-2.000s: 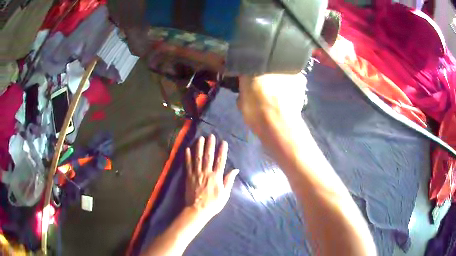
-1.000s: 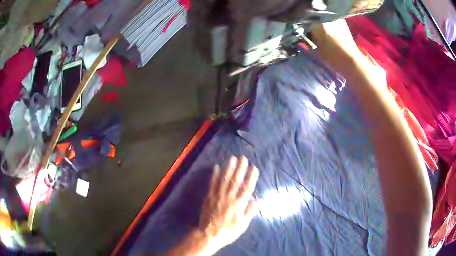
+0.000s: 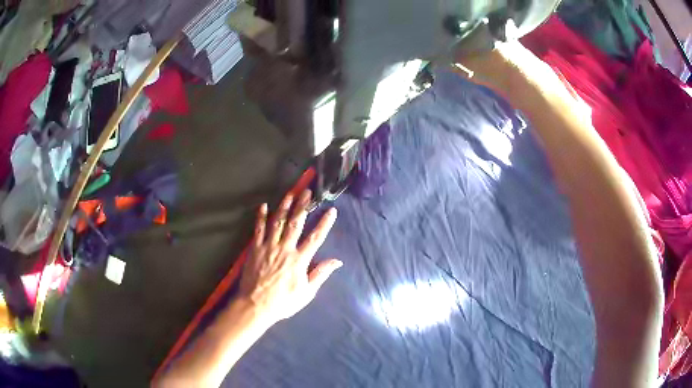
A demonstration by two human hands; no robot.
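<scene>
The cloth cutting machine [image 3: 379,45] fills the top middle, cut off by the top edge. Its narrow blade guard [image 3: 330,170] meets the left edge of the slate-blue fabric lay [image 3: 455,220]. An orange layer [image 3: 216,295] edges the lay at the left. My left hand [image 3: 284,254] lies flat on the lay's edge with fingers spread, just below the blade guard, holding nothing. My right hand [image 3: 485,53] is up at the machine; its fingers are hidden behind the machine's body, so its grip does not show.
A wooden yardstick [image 3: 99,148] lies at the left, across a phone [image 3: 104,112] and scraps. A stack of pale sheets [image 3: 215,38] is at the upper left. Magenta fabric [image 3: 607,121] is heaped at the right. A small white piece [image 3: 115,269] lies on the table [image 3: 152,318].
Since one second ago, my left hand has moved up and left onto the lay's orange edge. The blade guard stands slightly lower in the picture. Earlier, the machine and my right arm shifted right.
</scene>
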